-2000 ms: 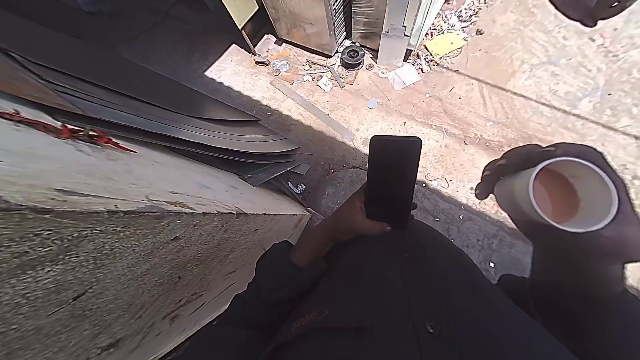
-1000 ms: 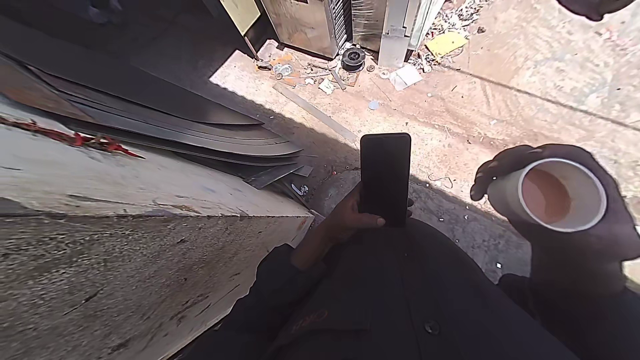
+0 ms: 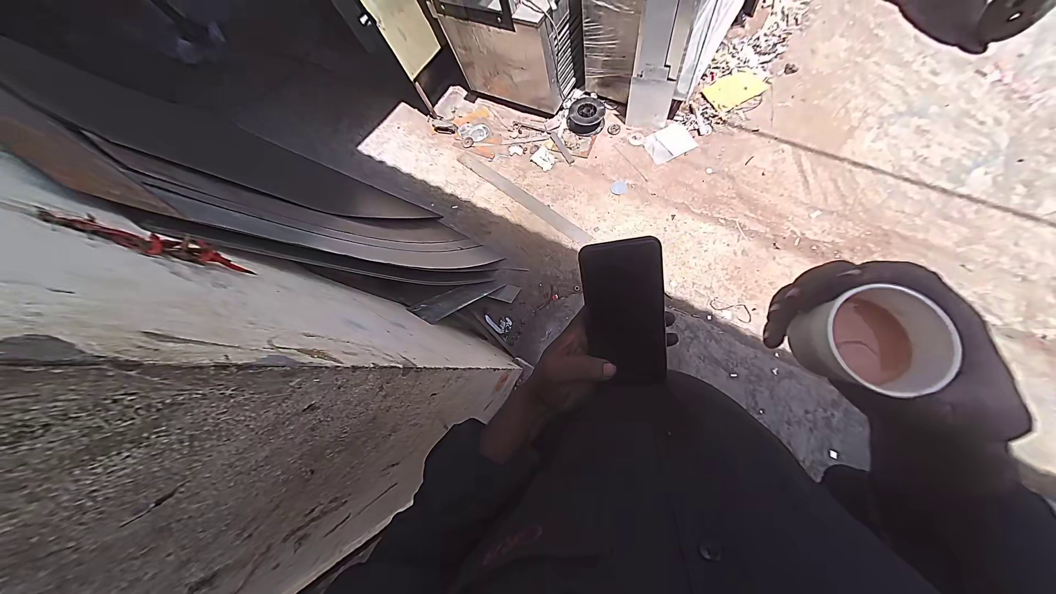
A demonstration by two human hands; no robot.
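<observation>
My left hand (image 3: 569, 367) holds a smartphone (image 3: 624, 309) upright in front of my dark shirt, its thumb on the lower left edge and its fingertips showing at the right edge. The phone's face is dark. On the right, my right hand (image 3: 949, 346) is wrapped around a pale cup (image 3: 813, 340), whose open top faces the camera. Some milky brown drink (image 3: 874, 340) lies inside the cup. The palm side of my right hand is hidden.
To the left, thin metal sheets (image 3: 330, 239) lie stacked beside a rough wall (image 3: 206, 445). Metal cabinets (image 3: 511, 66) stand ahead, with a black spool (image 3: 586, 115), scraps and a yellow piece (image 3: 736, 89) on the ground. A dark object (image 3: 965, 21) enters at the upper right.
</observation>
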